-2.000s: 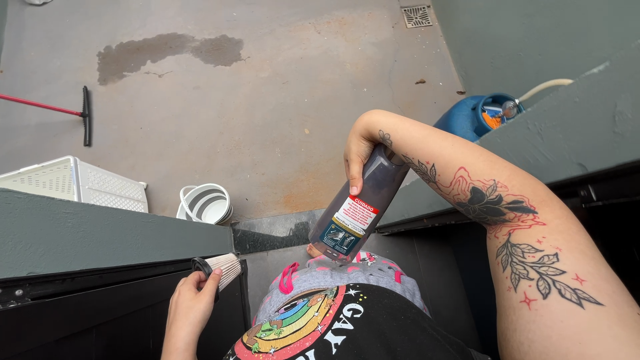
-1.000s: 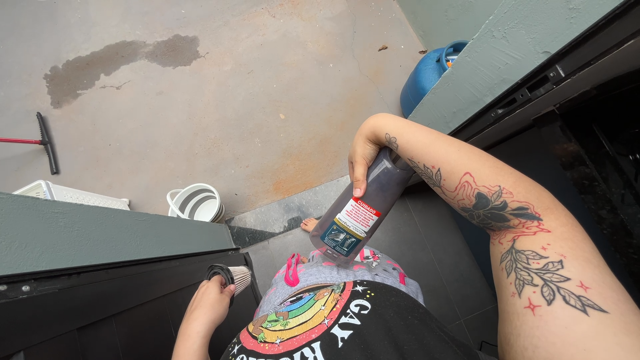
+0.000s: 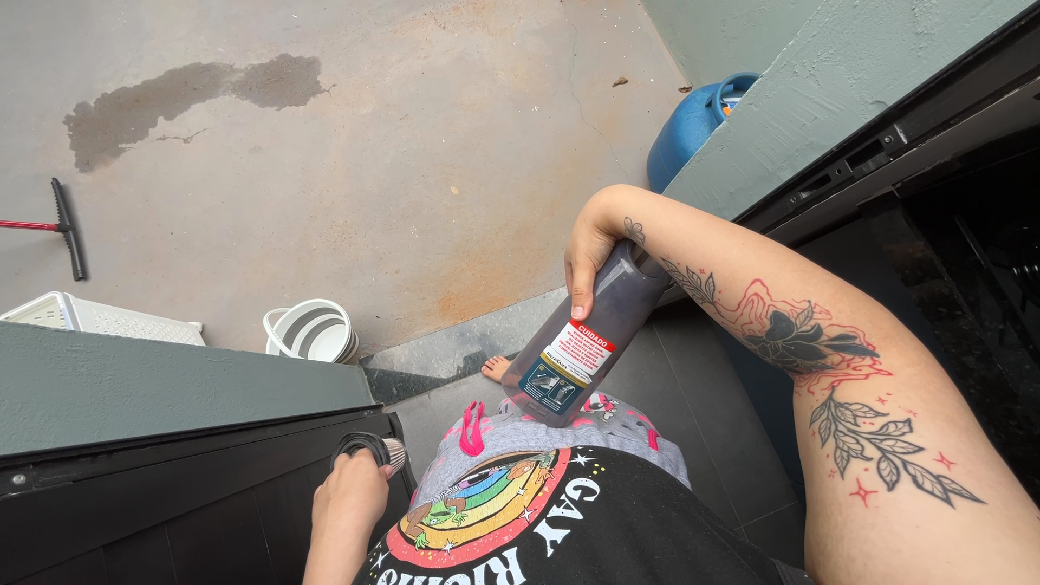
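My right hand (image 3: pixel 597 248) grips the upper end of a translucent dark plastic container (image 3: pixel 581 345), which looks like a vacuum cleaner's dust bin. The container hangs tilted in front of my waist, with a red, white and dark label on its side. Down at the lower left, my left hand (image 3: pixel 351 487) is closed around the black rim of a small pleated filter (image 3: pixel 394 455). The filter's pale pleats point right, toward my shirt. Part of the black rim is hidden by my fingers. The two held things are apart.
A doorway with a stone threshold (image 3: pixel 443 345) opens onto a concrete floor (image 3: pixel 390 179) with a damp patch. A black door (image 3: pixel 203 496) and green wall (image 3: pixel 179 390) are at left. Beyond are a collapsible bucket (image 3: pixel 313 329), white basket (image 3: pixel 138 318), squeegee (image 3: pixel 69 229) and blue gas cylinder (image 3: pixel 691 130).
The view has shifted, and a bare foot now shows by the threshold, which the oldest frame barely shows. Both hands keep their holds on the container and the filter.
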